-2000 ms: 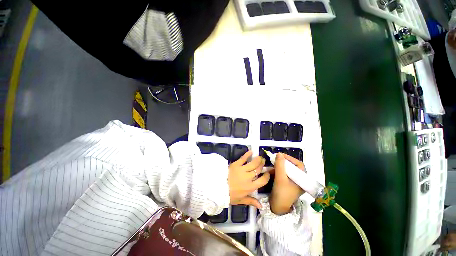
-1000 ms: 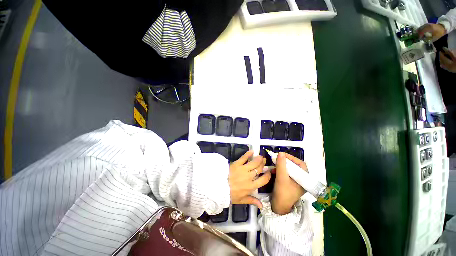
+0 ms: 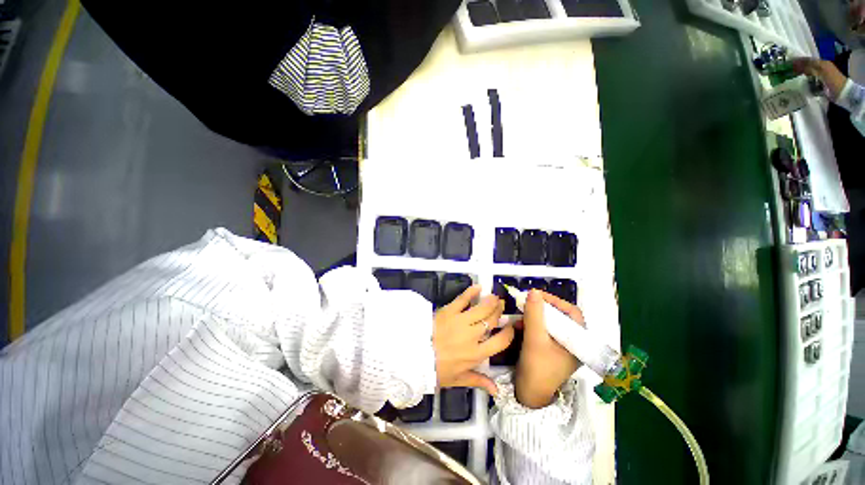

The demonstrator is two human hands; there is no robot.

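Observation:
My right hand [image 3: 544, 358] grips the glue dispensing syringe [image 3: 575, 338], its narrow tip over a black part in the right column of the white parts tray [image 3: 483, 254]. A pale hose with a green and orange-brown taped adapter [image 3: 622, 373] runs from its rear. My left hand [image 3: 467, 337] lies over the tray's middle, fingers apart, fingertips beside the syringe tip; whether it holds a part is hidden. Black housings [image 3: 424, 239] sit in threes in the left column, darker black parts [image 3: 534, 247] in the right column. Hands and sleeves cover the middle pockets.
Two black strips [image 3: 496, 123] lie beyond the tray, with another white tray [image 3: 545, 34] past them. A person in dark clothing is at upper left. Right of the bench runs a green surface [image 3: 692, 237], then an opposite line with trays and another person's hand [image 3: 823, 72]. A dark red glossy object is at bottom.
My hands and the syringe have barely moved. The striped cloth of the person at upper left has shifted right since the earliest frame. A hand has appeared on the opposite line and changed its position.

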